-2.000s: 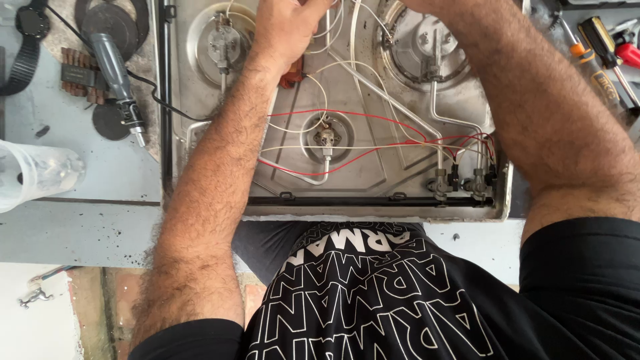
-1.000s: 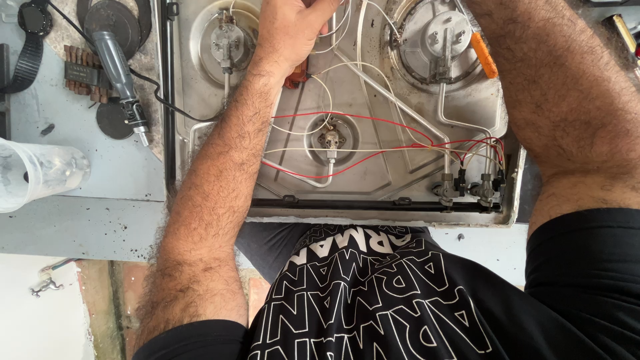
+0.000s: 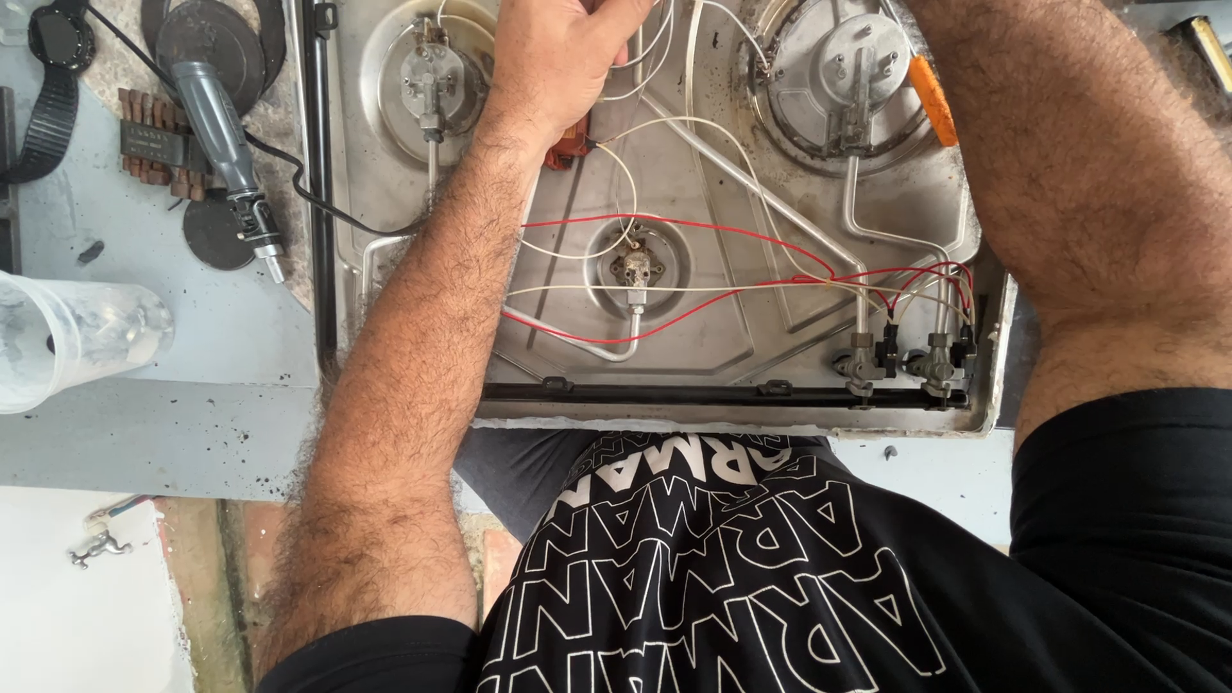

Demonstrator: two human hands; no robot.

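An upturned gas cooktop (image 3: 693, 337) lies before me, with burner bases, metal gas pipes and red and white wires. My left hand (image 3: 563, 67) is at the top edge over its middle, beside white wires (image 3: 664, 58) and a reddish-brown block (image 3: 570, 144); its fingertips are partly cut off, so what they hold cannot be told. My right hand is beyond the top edge. An orange-handled tool (image 3: 932, 101) shows beside my right forearm, near the large burner base (image 3: 866, 67). A small burner holder (image 3: 635, 269) and two gas valves (image 3: 859, 364) sit nearer me.
On the left lie a grey-handled tool (image 3: 217, 125) with a black cord, round black burner caps (image 3: 212, 48), a bundle of brown metal pieces (image 3: 159, 144), a black watch (image 3: 58, 77) and a clear plastic cup (image 3: 82, 332). A yellow-and-black item (image 3: 1208, 48) is at the upper right.
The orange-handled tool now shows by the large burner base, where it was not seen two seconds ago. My right hand has gone out of view past the top edge. My left hand stays near the same place.
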